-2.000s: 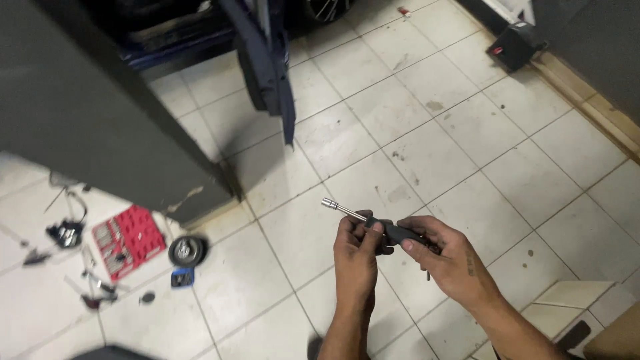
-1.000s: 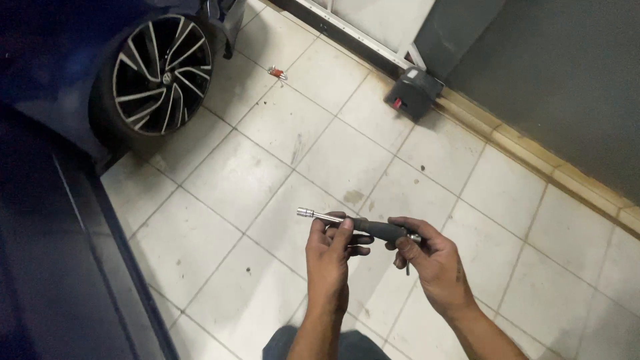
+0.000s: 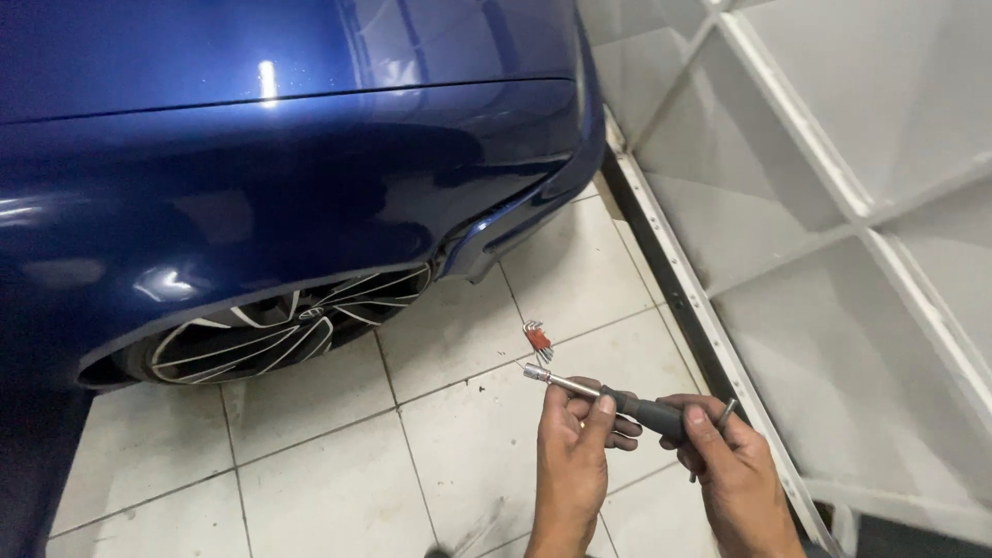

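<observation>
A socket driver with a dark handle (image 3: 647, 412) and a chrome socket (image 3: 535, 372) at its tip lies across both hands, the socket pointing left. My left hand (image 3: 577, 442) pinches it where the steel shaft meets the handle. Around the handle's rear end my right hand (image 3: 721, 446) is closed, and a thin metal bar (image 3: 727, 415) sticks out between its fingers. Beyond the socket, a set of hex keys in a red holder (image 3: 536, 338) rests on the tiled floor.
A blue car's body (image 3: 325, 170) fills the upper left, its multi-spoke wheel (image 3: 302, 322) below the arch. On the right rises a grey metal panel gate (image 3: 775, 155) with a bottom rail (image 3: 682, 287). Pale tiles (image 3: 325, 480) cover the floor.
The view has swung a long way, from the floor with scattered tools to the car's wheel and the gate. Both hands still hold the socket driver.
</observation>
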